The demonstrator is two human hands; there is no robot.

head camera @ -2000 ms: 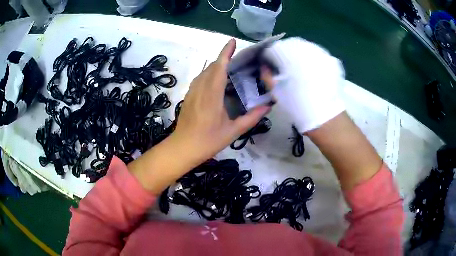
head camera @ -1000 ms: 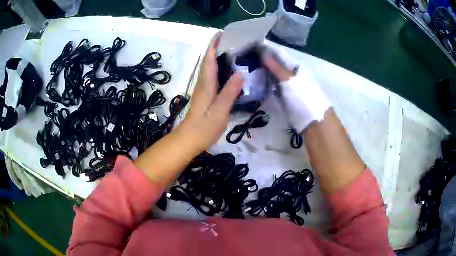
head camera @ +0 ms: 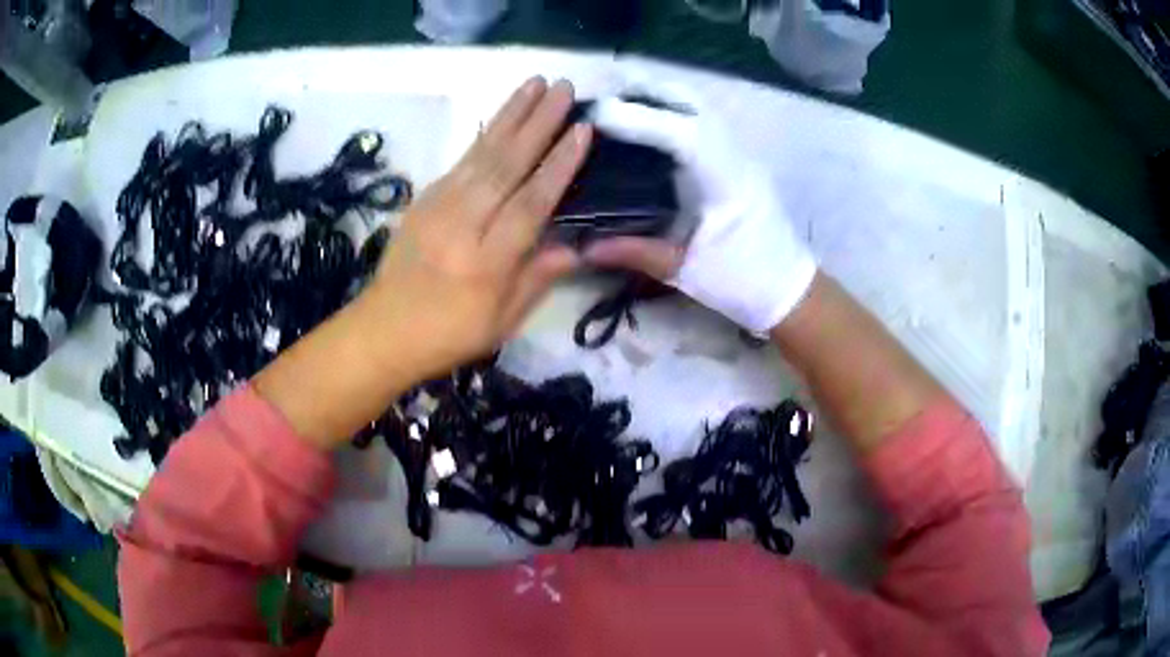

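Observation:
A small black box (head camera: 621,187) is between my hands over the far middle of the table. It looks closed, with its dark side up. My bare left hand (head camera: 494,225) lies along its left side, fingers pointing away. My right hand (head camera: 719,218), in a white glove with the thumb bare, grips its right side. One coiled black cable (head camera: 601,318) lies just below the box, partly hidden by my hands. A large heap of coiled black cables (head camera: 244,270) lies on the left, and smaller heaps (head camera: 513,449) lie near my body.
The white table (head camera: 898,244) has a green belt (head camera: 988,116) beyond it, carrying whitish bags (head camera: 828,39) with dark items. A black-and-white banded bundle (head camera: 49,276) lies at the left end. More black cables (head camera: 1136,398) are at the far right.
The box was open with its pale flap raised and a whitish item inside; now it shows a closed dark face. The bags on the belt have moved right.

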